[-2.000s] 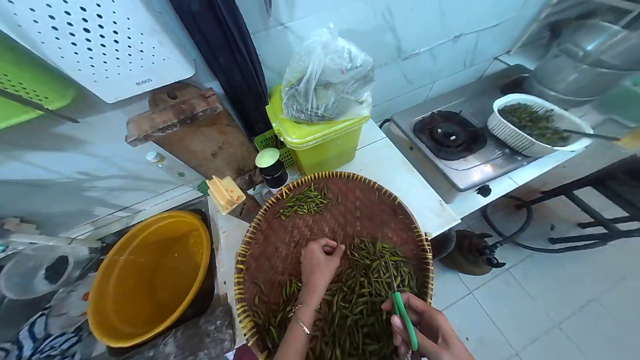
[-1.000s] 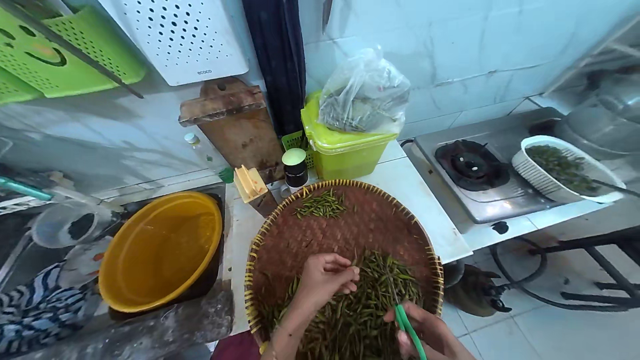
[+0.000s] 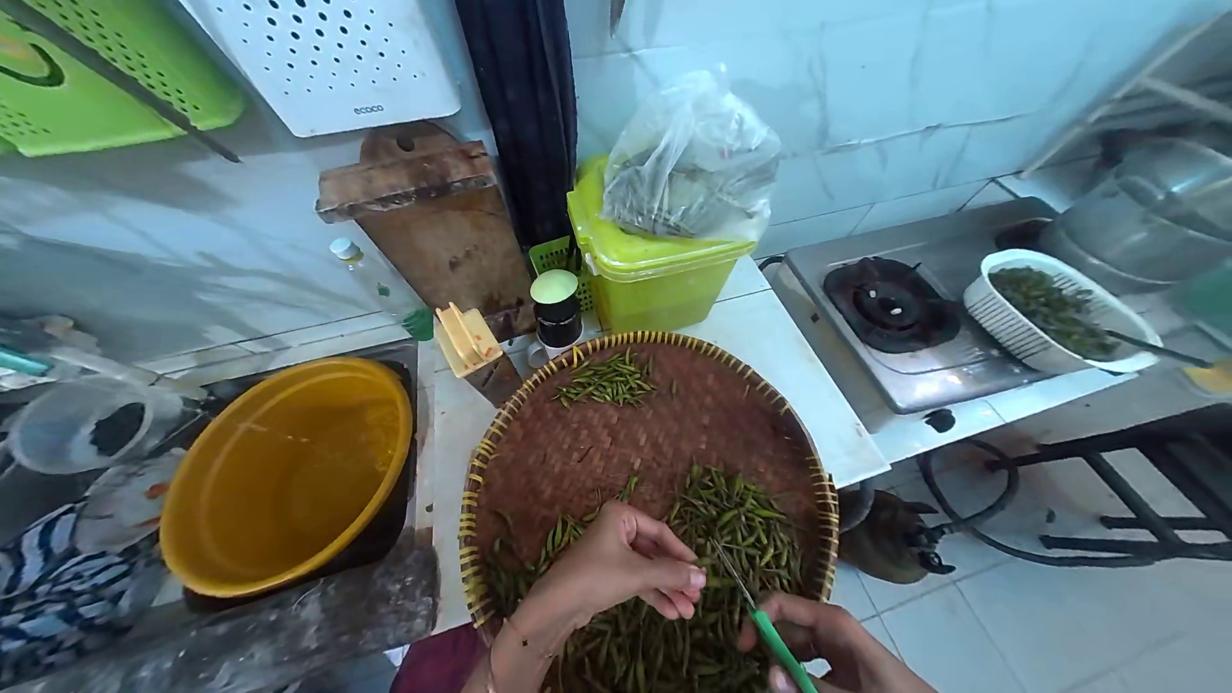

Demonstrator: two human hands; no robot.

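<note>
A round woven bamboo tray (image 3: 693, 423) with a yellow and black rim holds a large heap of small green chilies (image 3: 741, 529). Toward its far rim lies a smaller, separate pile of green chilies (image 3: 606, 380). My left hand (image 3: 626, 568) is over the heap, its thumb and fingertips pinched together; whether something small is between them cannot be told. At the lower right, my right hand (image 3: 828, 645) holds scissors with green handles (image 3: 778, 650), their thin blades pointing up and left over the heap, close to my left fingertips.
Left of the tray stands a yellow-orange basin (image 3: 289, 472). Behind are a lime-green lidded bin (image 3: 664, 289) with a plastic bag (image 3: 693, 164) on top, a black jar (image 3: 556, 308) and a wooden board (image 3: 452, 241). A gas stove (image 3: 890, 303) and a white basket of greens (image 3: 982, 294) are right.
Both hands stay over the heap. My left hand, earlier reaching lower over the chilies, is now nearer the scissors. The view has shifted somewhat.
</note>
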